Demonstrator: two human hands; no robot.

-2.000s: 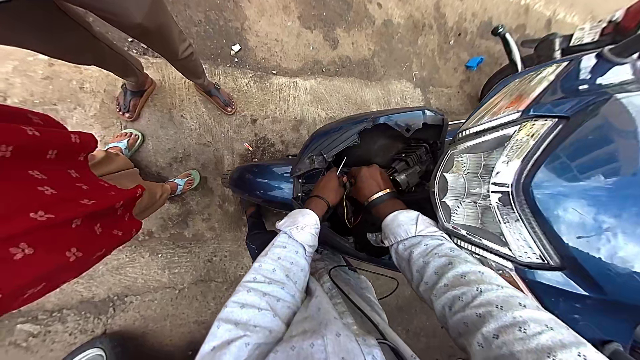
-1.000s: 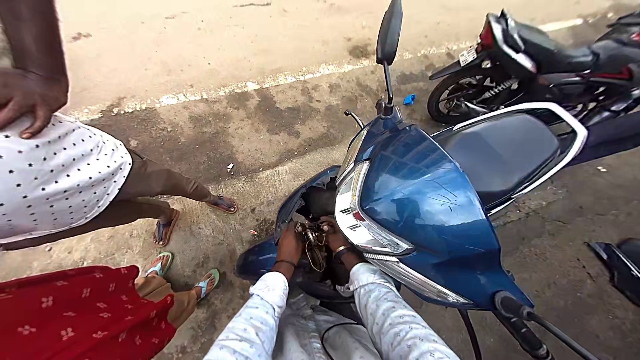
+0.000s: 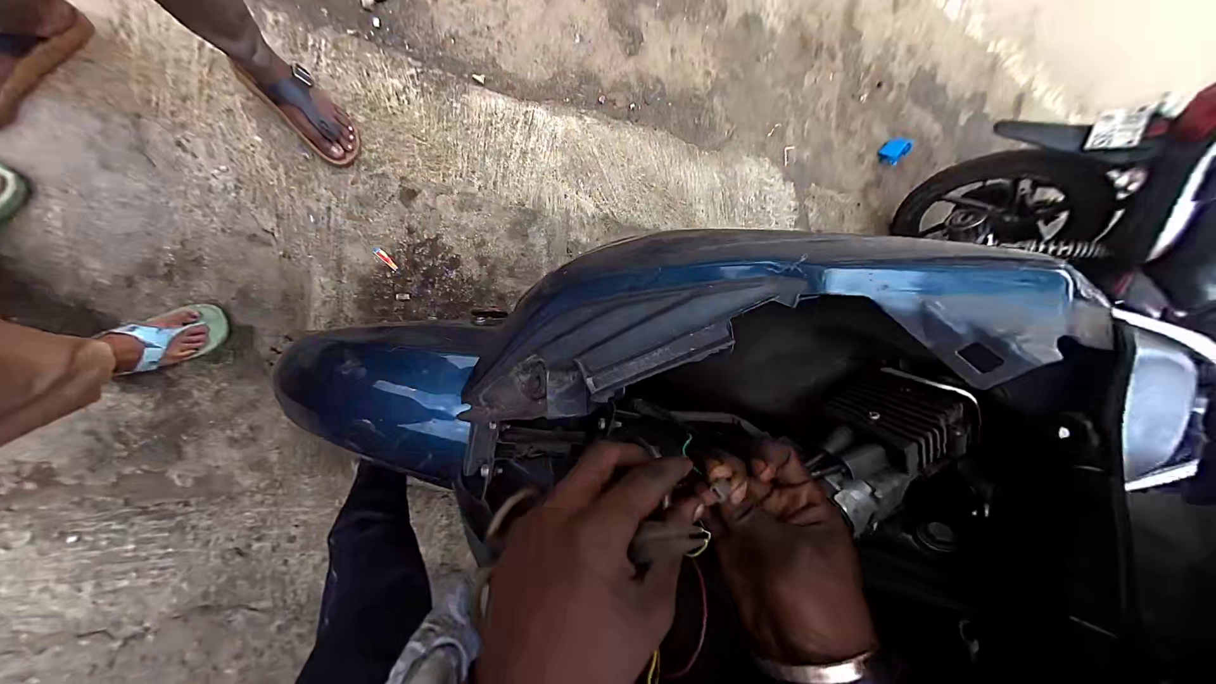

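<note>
Inside the opened front of a blue scooter, my left hand (image 3: 594, 560) and my right hand (image 3: 793, 551) meet fingertip to fingertip. Between them is a small light-coloured piece, perhaps a wire connector (image 3: 721, 490); which hand grips it is hard to tell. Thin wires (image 3: 701, 608), red and yellow, hang below the fingers, and a short green one shows above. A grey part lies under my left fingers. Just right of my right hand sits a finned metal unit (image 3: 898, 418). The blue front mudguard (image 3: 380, 404) extends to the left. A metal band circles my right wrist.
The blue body panel (image 3: 684, 252) with dark broken-looking inner edges borders the opening above my hands. Other people's sandalled feet (image 3: 313, 119) stand on the concrete at the left. Another motorcycle's rear wheel (image 3: 1007, 195) is at upper right, near a blue scrap (image 3: 895, 150).
The view has swung down and closer to the scooter's open front. My hands stay together inside the opening.
</note>
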